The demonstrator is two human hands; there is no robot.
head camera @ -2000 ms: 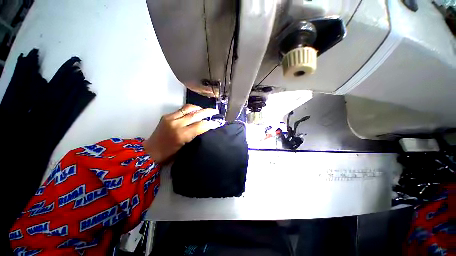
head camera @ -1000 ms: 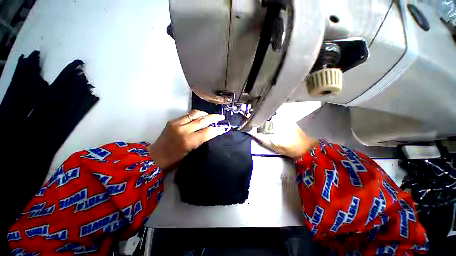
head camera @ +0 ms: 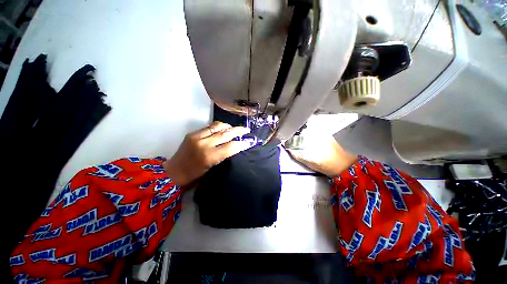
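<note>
A black rounded bag panel (head camera: 239, 191) lies flat on the table, its top end under the presser foot and needle (head camera: 257, 121). My left hand (head camera: 207, 148) is bare and rests on the black cloth just left of the needle, its fingertips pressing it. A dark piece of cloth (head camera: 221, 115) shows behind the fingers. My right hand (head camera: 322, 154) is bare and lies right of the needle, beside the panel's top edge; its fingertips are washed out by the lamp glare and partly behind the machine head, so its grip is hidden.
The off-white sewing machine head (head camera: 222, 50) fills the upper middle, with a cream tension knob (head camera: 359, 91). Black frayed strips (head camera: 61, 116) lie on the white table (head camera: 139, 66) at left. A tangled black shiny heap (head camera: 478, 205) lies at far right. Faint ruler markings show near my right sleeve.
My right hand has come in from the right edge to beside the needle, covering where the dark snips lay. The view has shifted slightly. My left hand and the panel have hardly moved.
</note>
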